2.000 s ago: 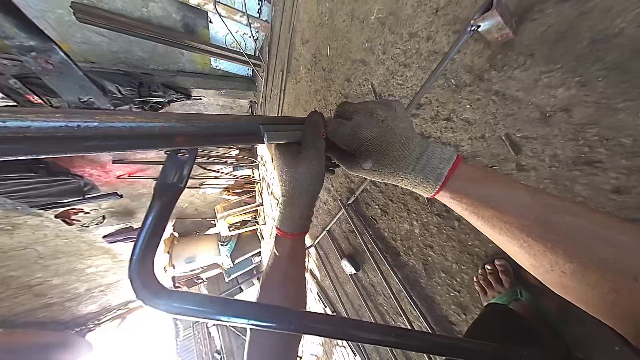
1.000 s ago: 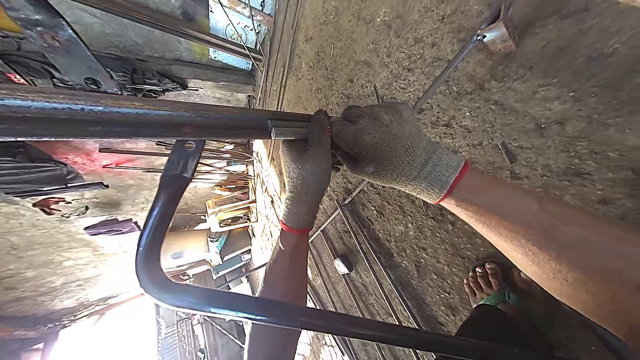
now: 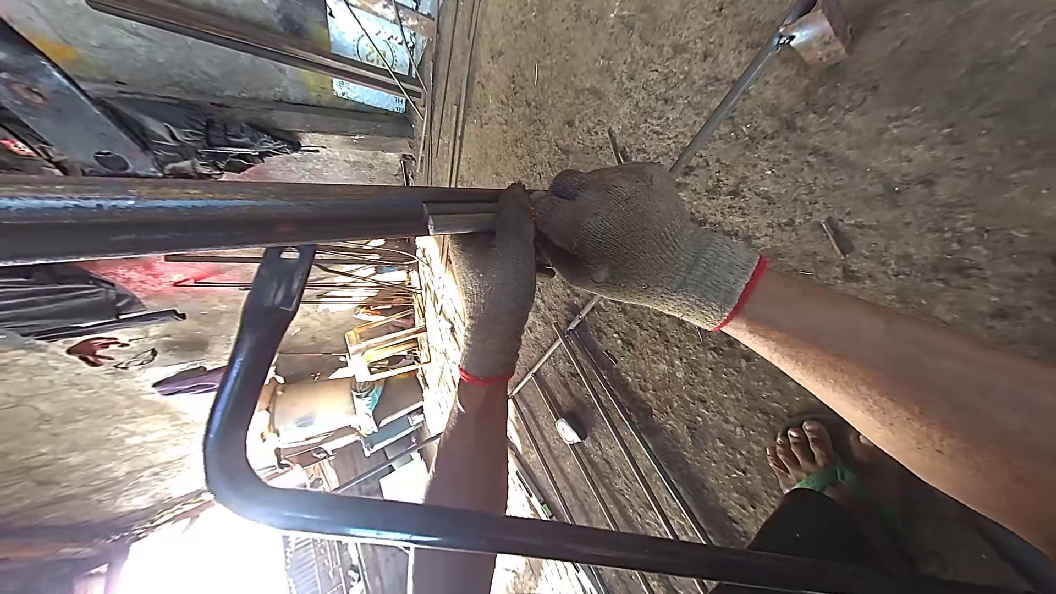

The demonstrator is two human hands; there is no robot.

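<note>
A long dark metal tube crosses from the left edge to my gloved hands. My left hand, in a grey-brown knitted glove with a red cuff edge, grips the tube's end region and a short metal strip lying along it. Against its fingers is my right hand, gloved alike, with its fingers curled at the tube's end; whatever they hold is hidden. Below the long tube, a bent black metal tube with a flattened, holed end curves round and runs to the lower right.
Thin metal rods lie on the rough floor beside a small pale round object. A rod ends near a rusty metal block. My foot is at lower right. Frames stand farther back, and dark cloth lies at upper left.
</note>
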